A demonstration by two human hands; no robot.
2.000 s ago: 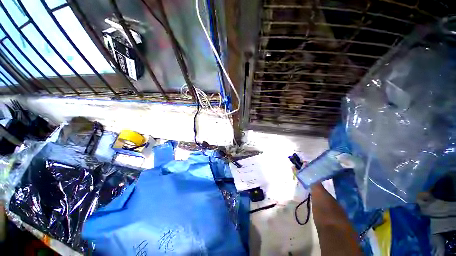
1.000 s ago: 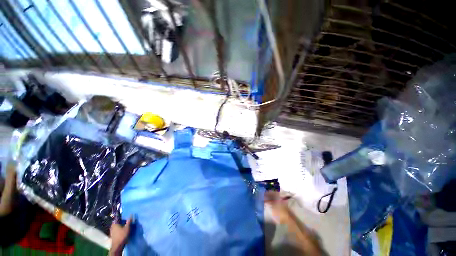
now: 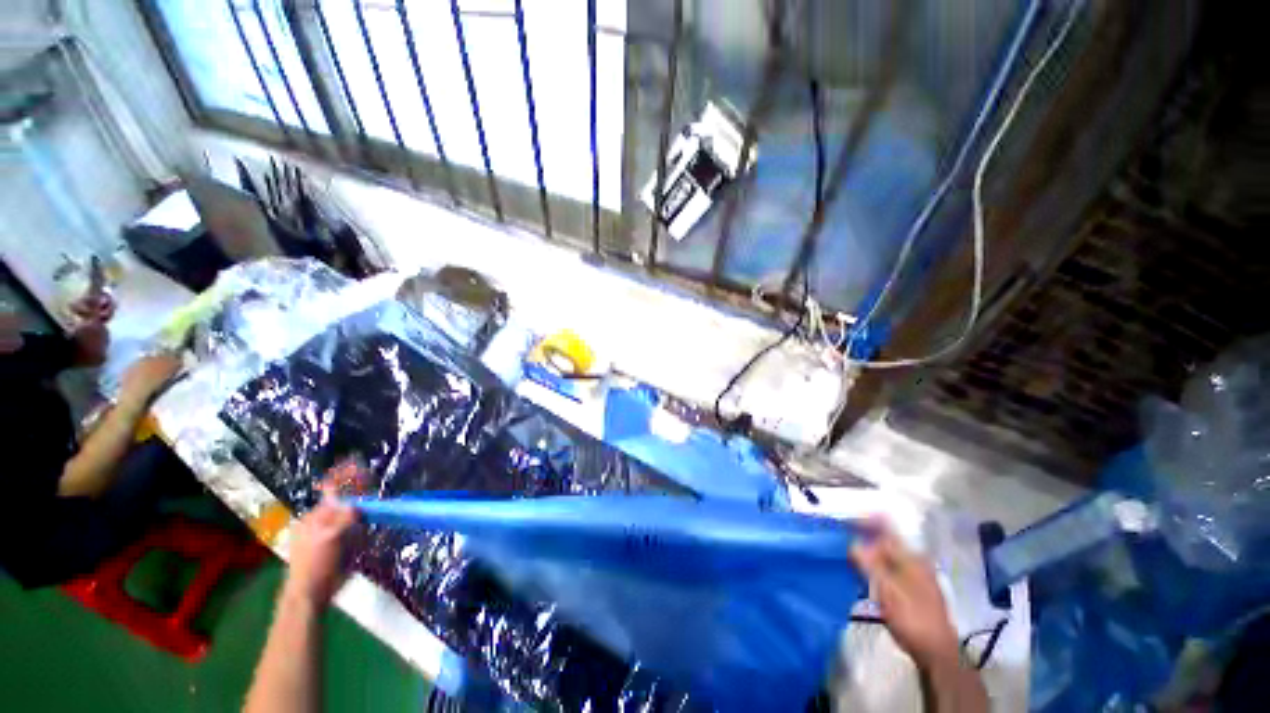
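A blue plastic bag (image 3: 669, 571) is stretched between my two hands above the table, its upper edge pulled nearly straight. My left hand (image 3: 326, 536) grips its left corner. My right hand (image 3: 896, 582) grips its right corner. Bagged black garments (image 3: 404, 418) under glossy clear film lie on the table, partly hidden below the blue bag. More blue plastic (image 3: 696, 453) lies flat behind the held bag.
A person (image 3: 70, 446) is at the left beside a red stool (image 3: 174, 585). A yellow tape roll (image 3: 564, 353) sits near the wall. A black handheld device (image 3: 993, 560) lies at the right, near clear plastic (image 3: 1219, 474). Window bars stand behind the table.
The marked blue bag has gone from lying on the table to being held up by both hands. The view has swung left, showing more of the person and the stool.
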